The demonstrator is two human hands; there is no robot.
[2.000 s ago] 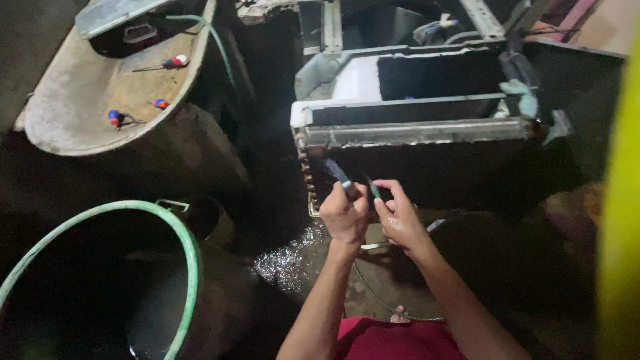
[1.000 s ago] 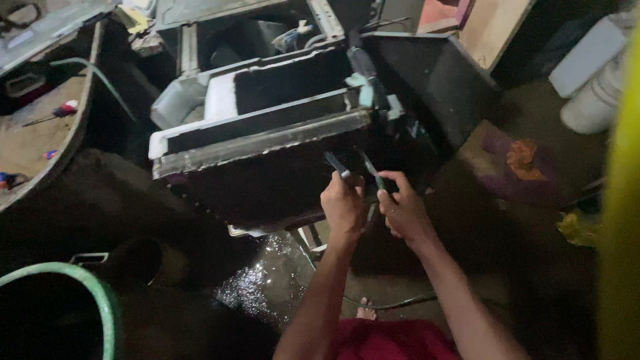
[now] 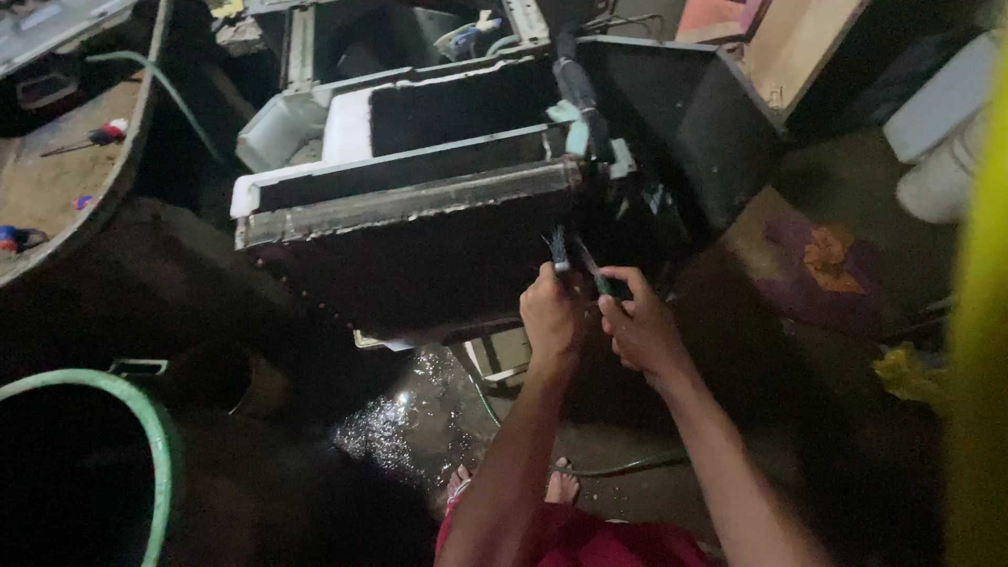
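My left hand [image 3: 553,315] is closed around a small brush [image 3: 558,248], bristles up, at the lower right of a dark finned coil panel [image 3: 409,268] that looks like an air conditioner's heat exchanger. Just right of it, my right hand [image 3: 642,327] grips a green hose [image 3: 605,285], and a thin pale streak, likely water, runs from its end toward the panel. A worn metal edge [image 3: 425,199] tops the panel. Behind it stands the unit's pale casing [image 3: 346,130], with black-wrapped pipes [image 3: 579,87] at its right end. The hidden parts of the grips cannot be seen.
A worn tub [image 3: 118,189] holding screwdrivers [image 3: 98,135] is at the upper left. A green-rimmed container [image 3: 161,449] stands lower left. The wet floor [image 3: 386,433] shines near my feet, where a hose [image 3: 630,466] lies. A yellow object [image 3: 976,315] fills the right edge.
My hands have moved from the panel's left end to its right end, still holding the brush and hose. The view has swung to the right.
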